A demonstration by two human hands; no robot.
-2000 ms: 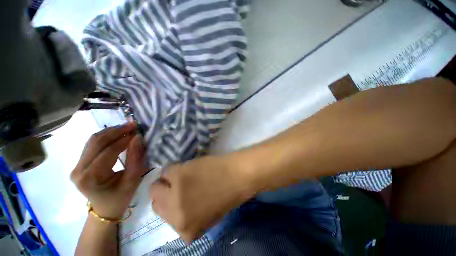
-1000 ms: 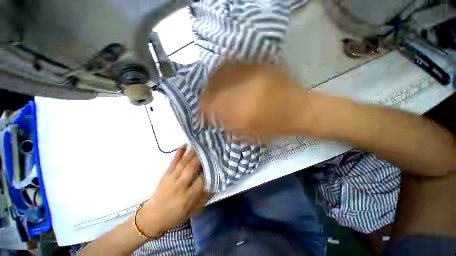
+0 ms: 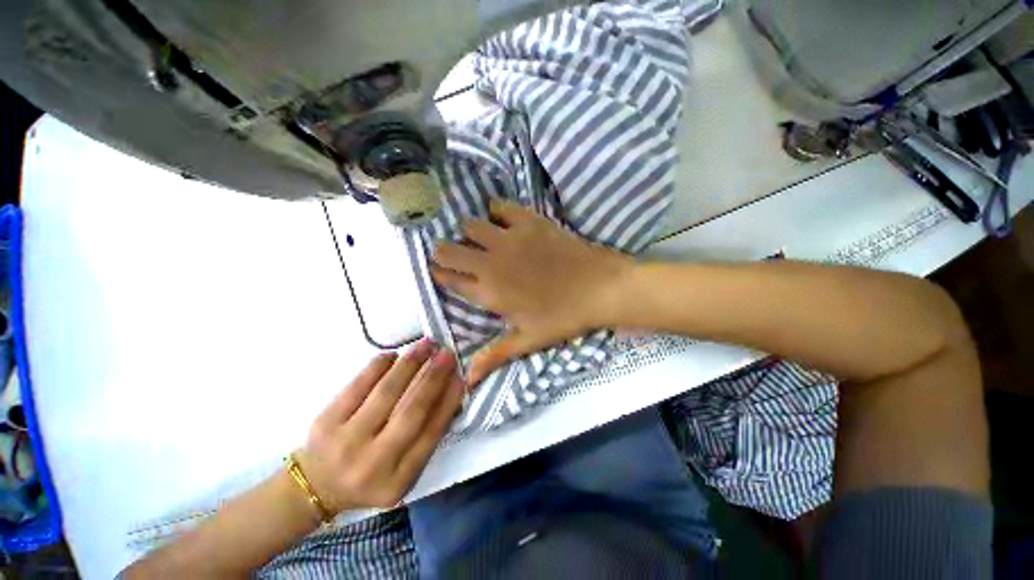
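Observation:
A grey-blue and white striped knit top [image 3: 612, 125] lies on the white machine table, running under the sewing machine head [image 3: 261, 91]. Its neckband [image 3: 433, 297] runs from below the round beige knob [image 3: 409, 197] towards my fingertips. My right hand [image 3: 533, 272] lies flat on the fabric with its fingers spread. My left hand [image 3: 386, 425] has its fingers together, fingertips on the band's near end; whether it pinches the cloth is unclear. The needle and presser foot are hidden behind the machine head.
More striped fabric [image 3: 760, 436] lies by my lap, right of my jeans. A blue tray [image 3: 34, 453] is at the left edge. Thread snips [image 3: 932, 172] and shiny round metal parts [image 3: 807, 141] are at the upper right. A printed scale [image 3: 896, 236] runs along the front edge.
The view has shifted and the machine head shows larger. My right hand, blurred and bunched before, now lies spread on the fabric. My left hand has moved from near the needle to the band's near end.

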